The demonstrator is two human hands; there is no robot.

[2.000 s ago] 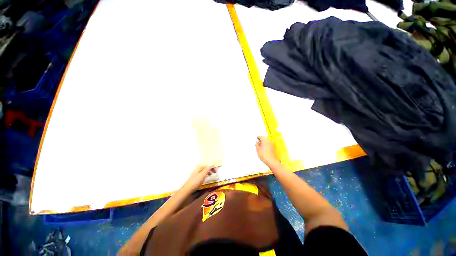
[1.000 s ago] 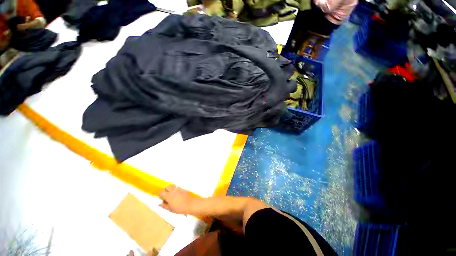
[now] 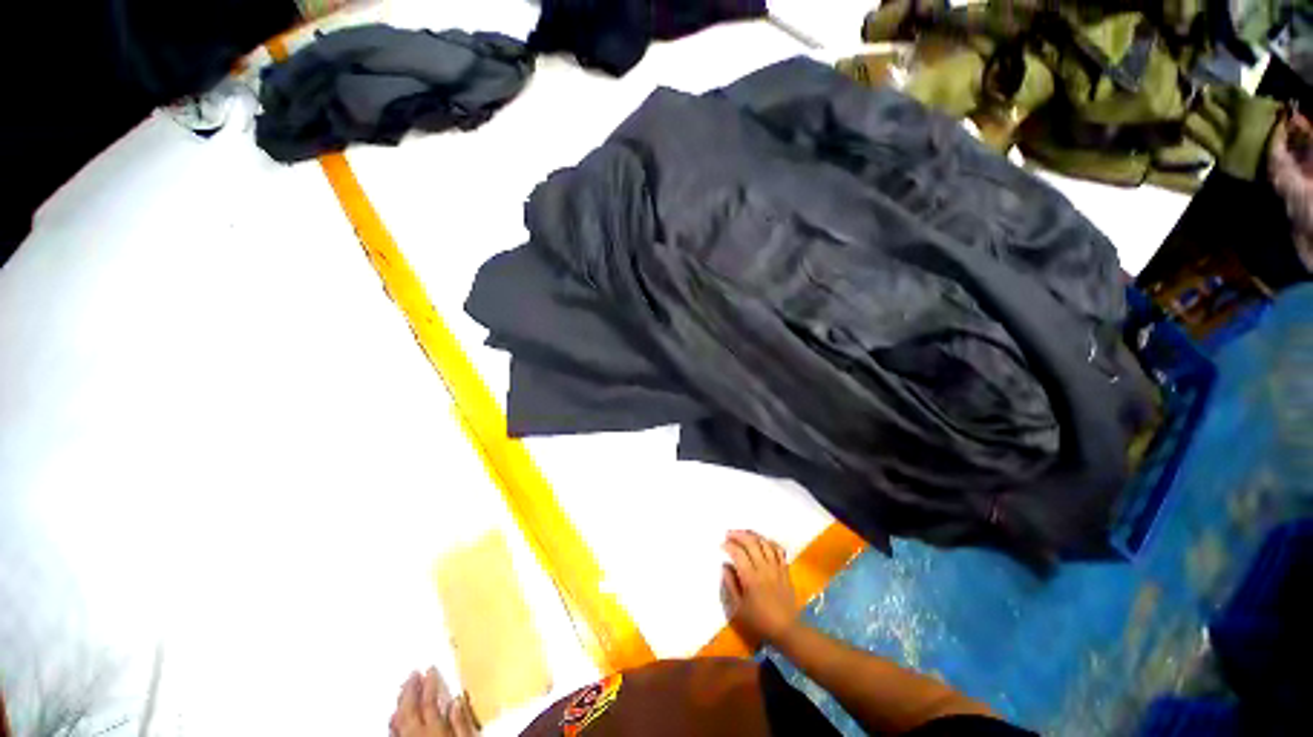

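A dark grey garment pile (image 3: pixel 806 303) lies crumpled on the right side of the white table. A pale tan card template (image 3: pixel 493 622) lies flat on the table near its front edge, left of the yellow tape. My left hand (image 3: pixel 432 706) rests at the bottom edge of the picture, just left of the template's lower end, partly cut off; whether it holds something small cannot be seen. My right hand (image 3: pixel 759 583) is on the table near its front edge, right of the yellow tape and below the garment pile, with fingers slightly apart and nothing visible in it.
The white table (image 3: pixel 216 418) has yellow-orange tape (image 3: pixel 483 432) across it. A smaller dark garment (image 3: pixel 396 89) lies at the back left. Olive garments (image 3: pixel 1066 87) are heaped at the far right. A blue crate (image 3: pixel 1163 446) stands beside the table. Part of a person's hand (image 3: pixel 1293 166) shows at the right edge.
The view has swung right, then partly back left. My right hand has moved from the yellow tape to the table on its right, nearer the pile. More of my left hand shows beside the template.
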